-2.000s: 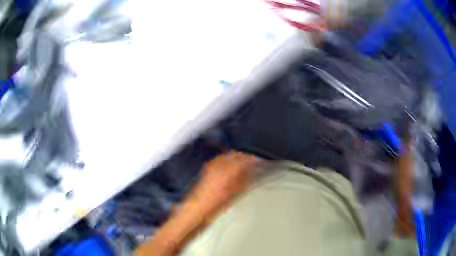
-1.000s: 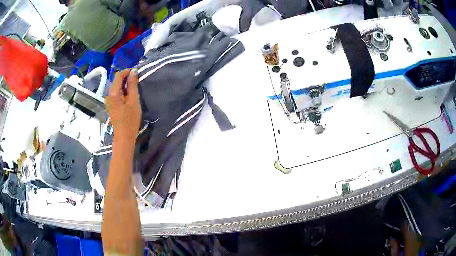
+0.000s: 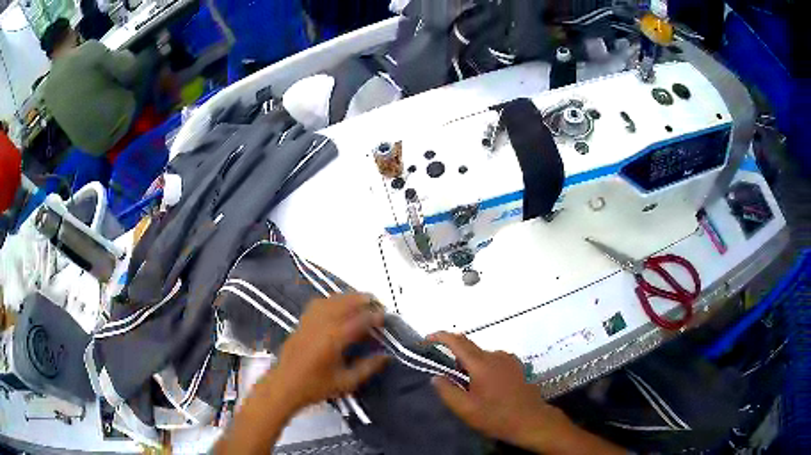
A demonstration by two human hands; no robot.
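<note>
A dark grey striped panel point(image 3: 262, 275) with paired white lines lies across the table's front edge, left of the needle area. My left hand point(image 3: 331, 351) is on this panel, its fingers pinching the cloth by the white lines. My right hand point(image 3: 493, 391) holds the same panel further right, with thumb and fingers at the striped edge. The cloth between and below my hands hangs towards the table edge. The presser foot point(image 3: 461, 258) stands above and between my hands with no cloth seen under it.
A sewn pile point(image 3: 209, 200) lies at left. The sewing machine point(image 3: 614, 151) carries a black fabric strip point(image 3: 533, 160). Red-handled scissors point(image 3: 662, 286) lie right of the needle. More striped pieces point(image 3: 658, 400) are below the table edge. A person point(image 3: 93, 93) sits at upper left.
The view has shifted right. My left hand has moved from the pile to the panel near the front edge. My right hand has come up onto the cloth.
</note>
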